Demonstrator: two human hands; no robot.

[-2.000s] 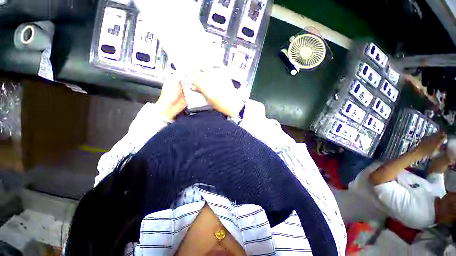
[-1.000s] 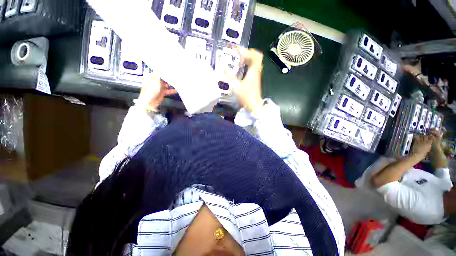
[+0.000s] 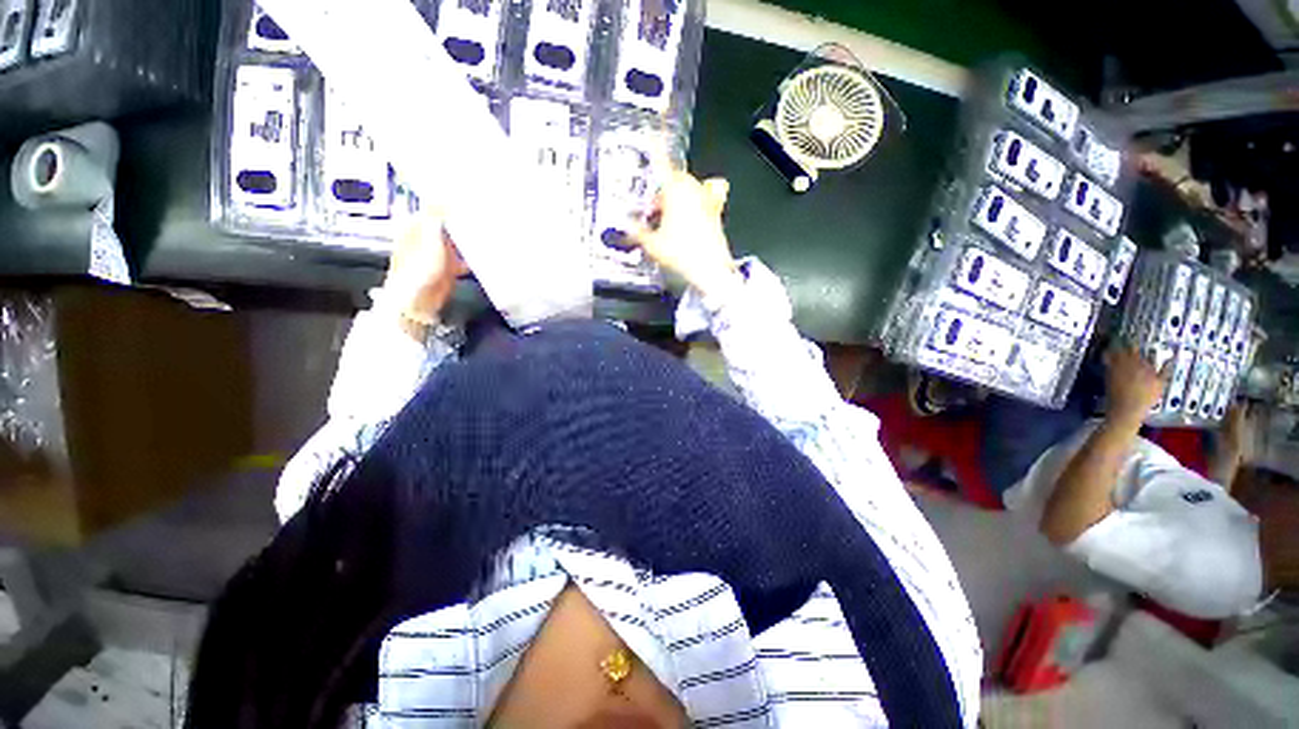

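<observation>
A clear blister tray [image 3: 331, 234] lies in front of me with two rows of white units. The long white label strip [image 3: 456, 157] lies slantwise across it, its near end at my body. My left hand [image 3: 422, 268] is at the tray's near edge beside the strip; its fingertips are partly behind the strip, so its hold is unclear. My right hand [image 3: 690, 225] is over the tray's near right corner, its fingertips at a white unit [image 3: 627, 178] in its pocket. A label at the fingertips cannot be made out.
A small cream fan [image 3: 829, 118] stands right of the tray. Stacked trays [image 3: 997, 271] are further right, and more [image 3: 121, 71] at the upper left. A label roll [image 3: 64, 167] is at left. A brown carton [image 3: 157, 413] is below. Another person sits at far right.
Since two seconds ago my hands have moved apart, the right one to the unit at the tray's right corner. The strip now shows as a straight slant. The view has shifted slightly.
</observation>
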